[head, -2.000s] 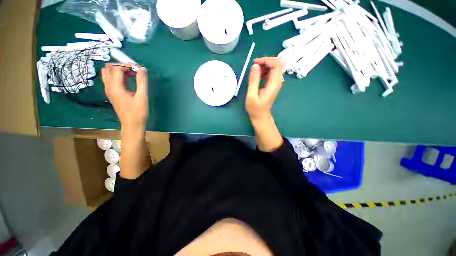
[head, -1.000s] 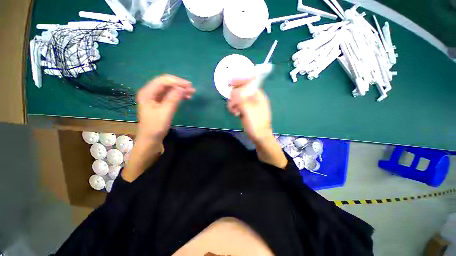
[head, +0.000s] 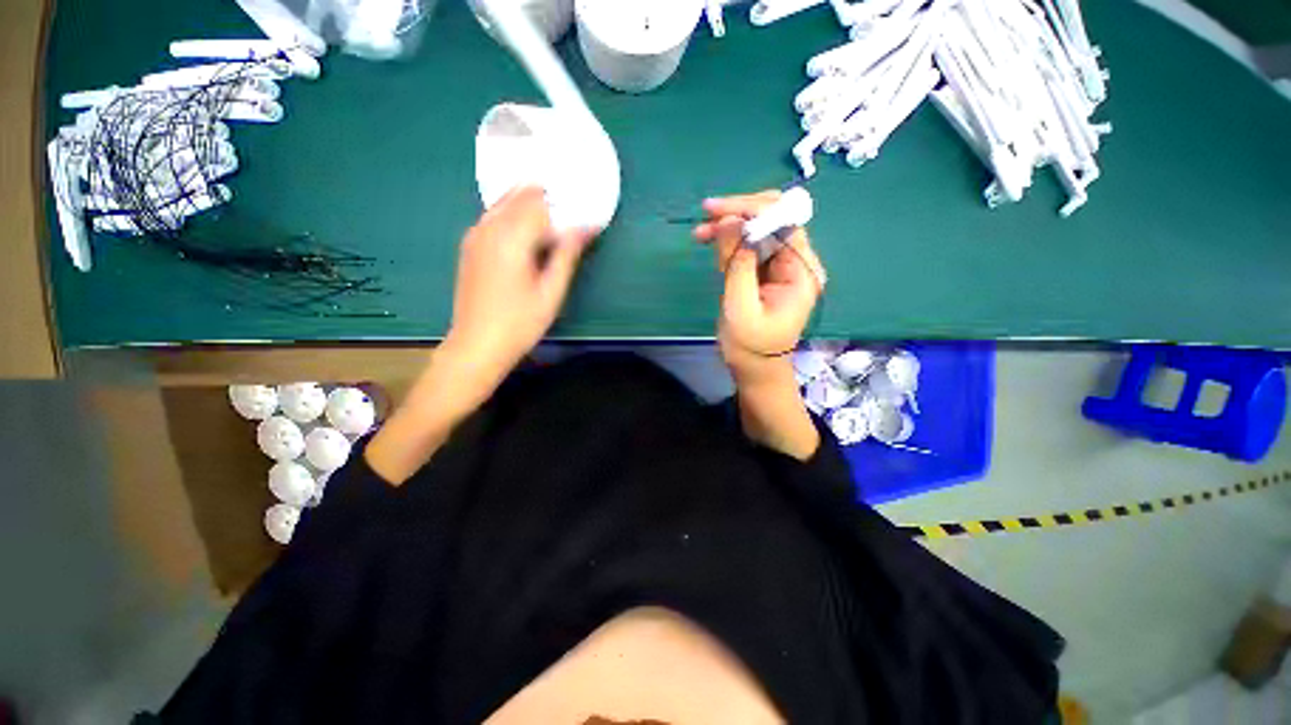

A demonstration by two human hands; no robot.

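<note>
My left hand (head: 506,276) is on a white cylindrical housing (head: 566,159), gripping its near side. The housing is tilted, its open end towards the left, and a blurred white arm (head: 540,54) extends from it to the upper left. My right hand (head: 769,283) holds a small white piece (head: 779,214) with a thin black lead, to the right of the housing; the lead loops round the hand. The fingers hide part of both pieces.
White wired arms (head: 203,139) lie at left, black leads fanning right. Plain white arms (head: 977,88) lie upper right. Another housing (head: 633,43) and a clear bag (head: 371,21) are at the far side. A carton (head: 208,489), blue bin (head: 951,425) and blue stool (head: 1246,407) are below.
My left hand has moved right and up and taken hold of the housing, which is now tilted. My right hand has moved right, away from the housing, with the white piece in its fingers.
</note>
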